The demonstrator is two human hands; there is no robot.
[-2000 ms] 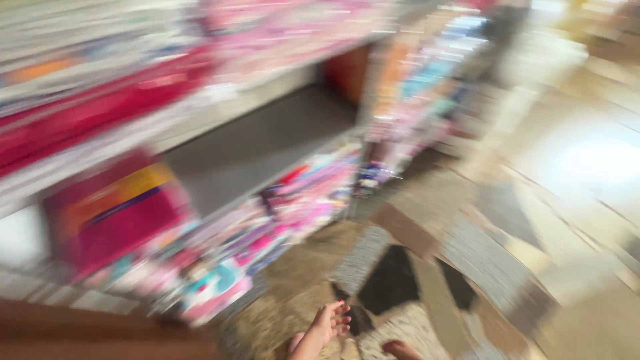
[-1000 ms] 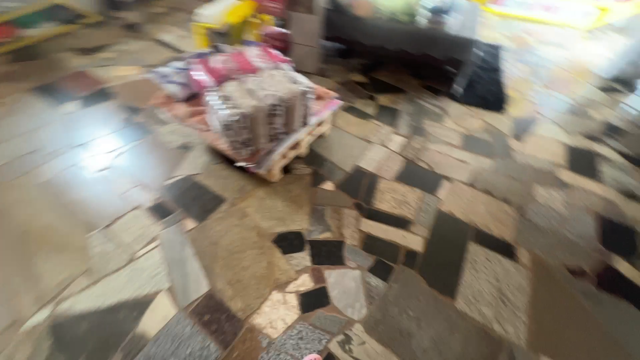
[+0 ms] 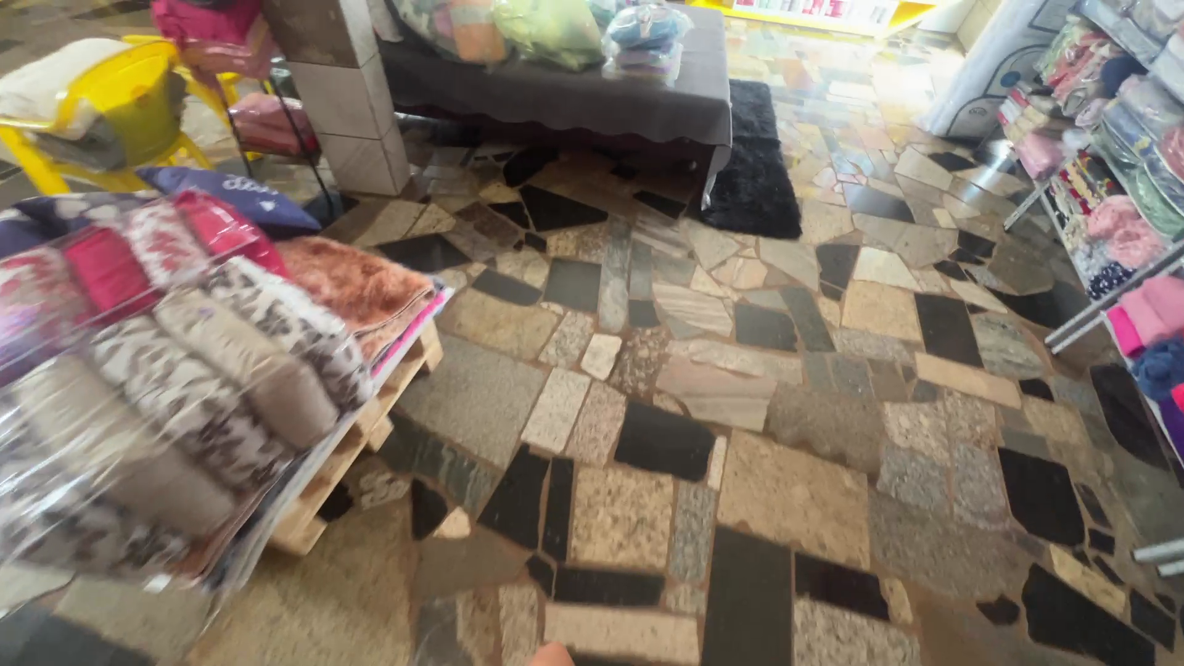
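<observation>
Only a small piece of skin shows at the bottom edge of the head view, and whether it belongs to a hand cannot be told. Neither my left hand nor my right hand can be made out. Rolled textiles in clear plastic (image 3: 222, 370) lie at the left on a wooden pallet (image 3: 361, 435). A rust-coloured fluffy rug (image 3: 347, 277) and a blue cushion (image 3: 236, 196) are beside them.
A table with a dark cloth (image 3: 573, 102) bears bagged textiles at the top. Near it are a tiled pillar (image 3: 347, 111), a black rug (image 3: 758, 166) and a yellow plastic chair (image 3: 125, 102). Metal shelves with folded textiles (image 3: 1138, 176) line the right side, above a stone-patchwork floor (image 3: 795, 472).
The view has swung from a shelf of packaged goods to the pallet and floor, then come closer to the pallet. A hand seen low in the oldest frame is no longer recognisable.
</observation>
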